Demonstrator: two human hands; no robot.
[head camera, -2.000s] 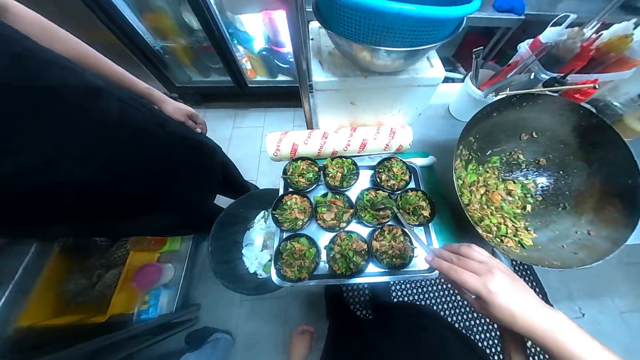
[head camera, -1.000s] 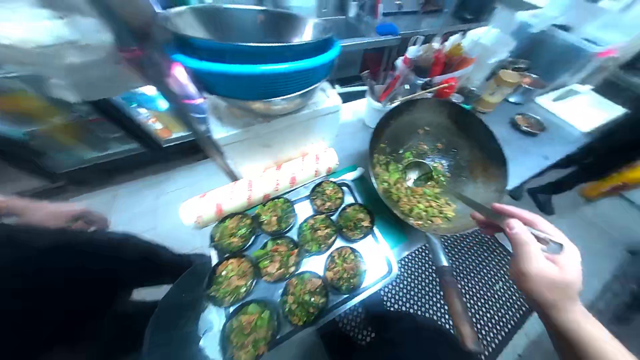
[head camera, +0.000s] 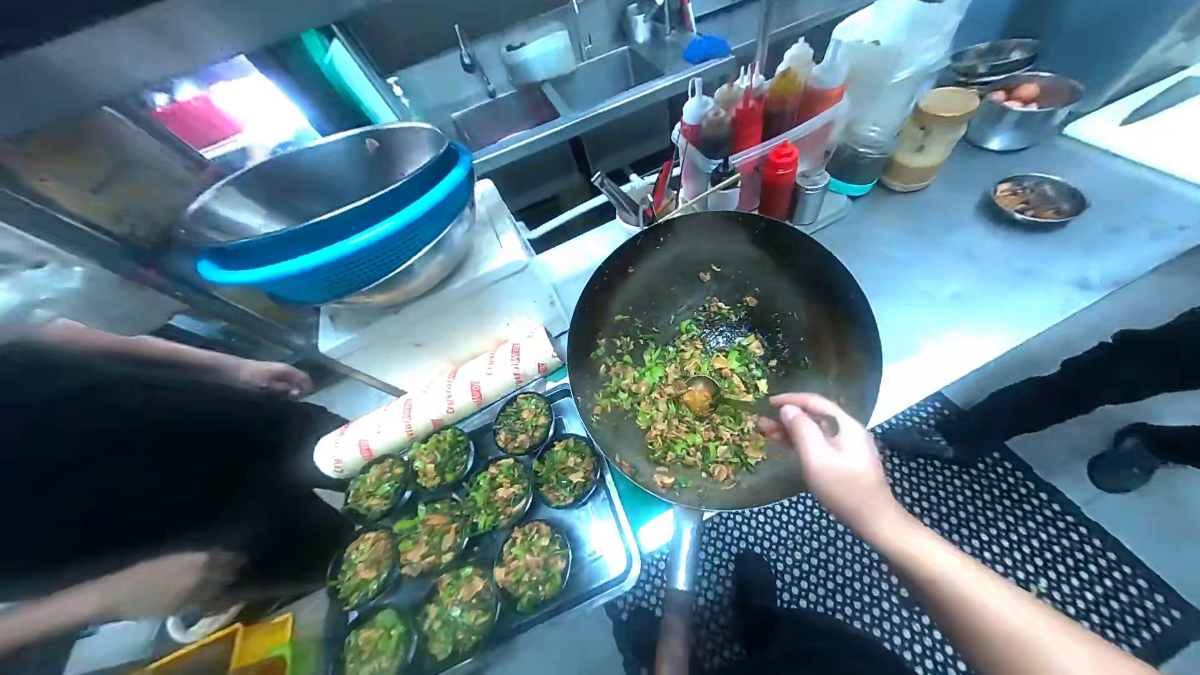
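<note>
My right hand (head camera: 830, 450) holds a metal spoon (head camera: 703, 396) by its handle, its bowl down in the chopped green and brown food (head camera: 675, 412) inside a large dark wok (head camera: 797, 300). The wok's handle (head camera: 682, 581) points toward me, with no hand on it. Left of the wok, a metal tray (head camera: 614, 553) carries several small black bowls filled with the same food, such as the bowl nearest the wok (head camera: 567, 471). My left hand is not in view; the hands at the left belong to another person.
A roll of plastic wrap (head camera: 436, 403) lies behind the tray. Blue and steel basins (head camera: 347, 244) are stacked at the back left. Squeeze bottles (head camera: 778, 178) stand behind the wok, a small metal bowl (head camera: 1039, 199) to the right. Another person (head camera: 141, 450) stands at the left, another at the right.
Two seconds ago my right hand held the spoon over the bowls on the tray; now the spoon is in the wok's food. The view has swung to the right.
</note>
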